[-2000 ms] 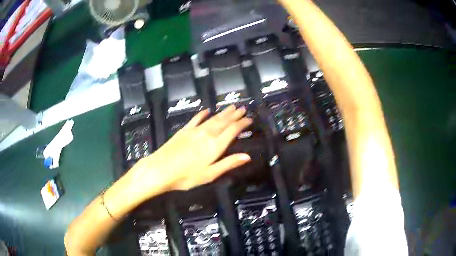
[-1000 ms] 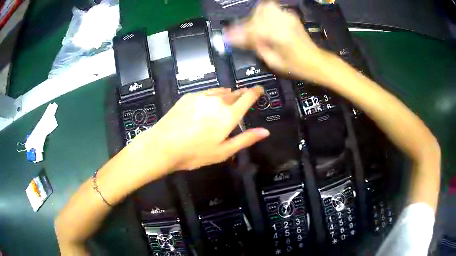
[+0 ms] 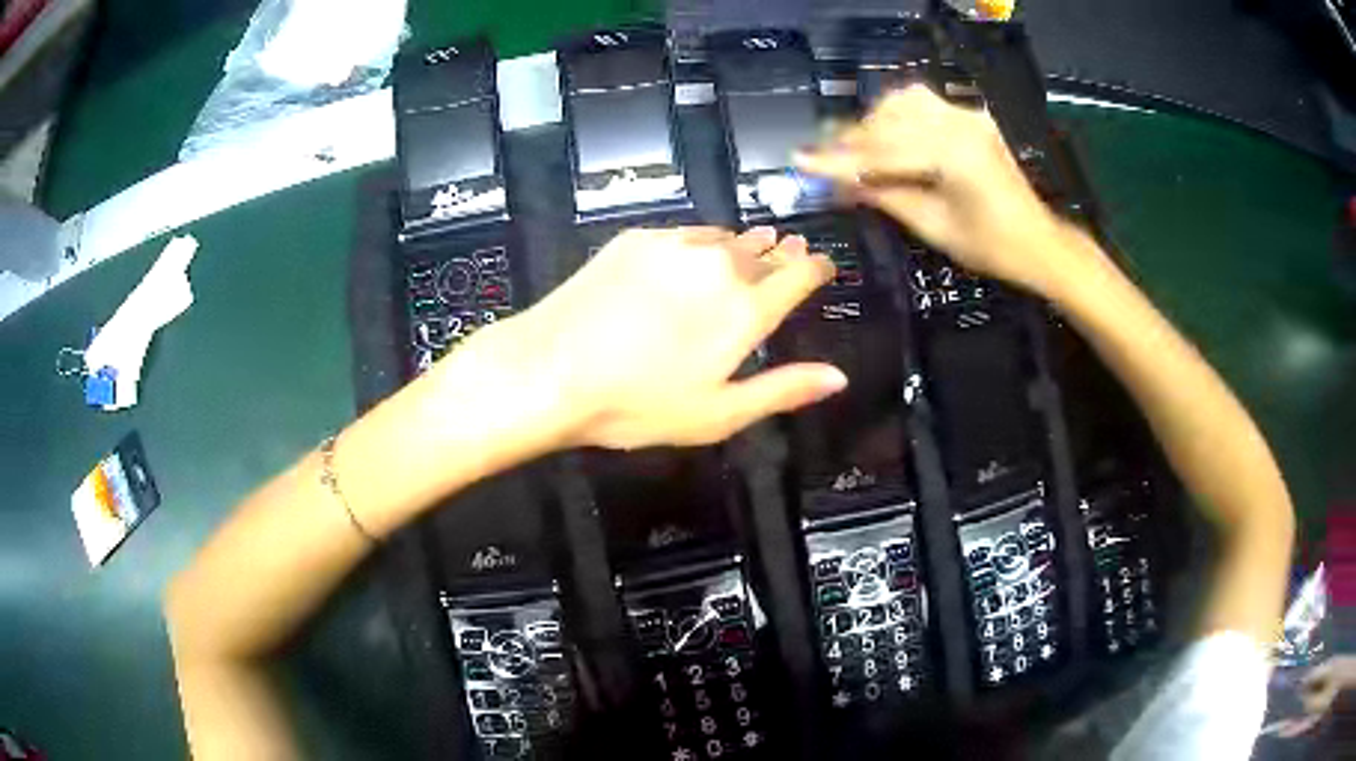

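Observation:
Several open black flip phones stand in two rows in a black foam tray (image 3: 573, 506). My left hand (image 3: 669, 335) lies palm down with fingers apart, fingertips at the keypad top of the third upper phone (image 3: 770, 127). My right hand (image 3: 944, 171) pinches a small white-and-blue wiping piece (image 3: 779, 192), blurred, at the lower edge of that phone's screen. My left hand and forearm hide part of the second upper phone's keypad and the phones below it.
On the green bench (image 3: 253, 520) at left lie a white strip with a blue end (image 3: 141, 320) and a white-orange card (image 3: 113, 498). Crumpled clear plastic (image 3: 305, 60) lies at top left. A blurred hand (image 3: 1327, 691) shows at the right edge. A dark belt (image 3: 1205, 52) is behind.
My right hand came in from beyond the top edge to the third phone's screen, then moved down to its lower edge. My left hand stays at that phone's keypad. The view has shifted.

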